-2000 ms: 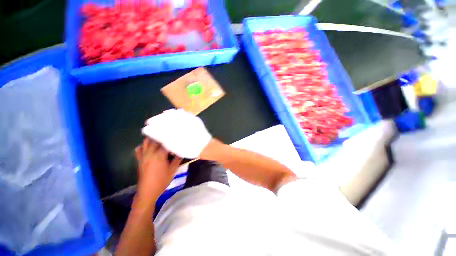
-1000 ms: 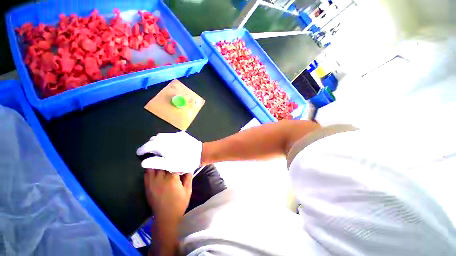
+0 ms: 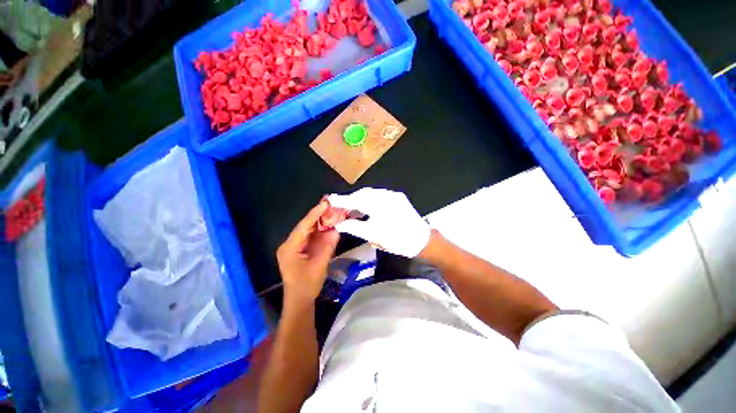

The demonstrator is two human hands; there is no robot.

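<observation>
My left hand (image 3: 305, 254) is bare and my right hand (image 3: 383, 220) wears a white glove. They meet above the bench's near edge, both gripping a small red part (image 3: 332, 217) between the fingertips. The fingers hide much of it. Beyond them a tan square board (image 3: 343, 158) lies on the dark bench, with a bright green cup (image 3: 354, 134) on it. A blue tray (image 3: 311, 100) ahead holds loose red parts (image 3: 257, 71). A long blue tray (image 3: 557, 153) at the right holds red and pale assemblies (image 3: 572, 63) set close together.
A blue tray (image 3: 227, 278) at the left holds a crumpled translucent liner sheet (image 3: 165, 242). Farther left another tray shows red parts (image 3: 26, 211). A white surface (image 3: 504, 218) lies between my right arm and the long tray.
The view has swung, bringing the right tray closer and showing more of the left. My hands have turned so that a red part now shows between the fingertips.
</observation>
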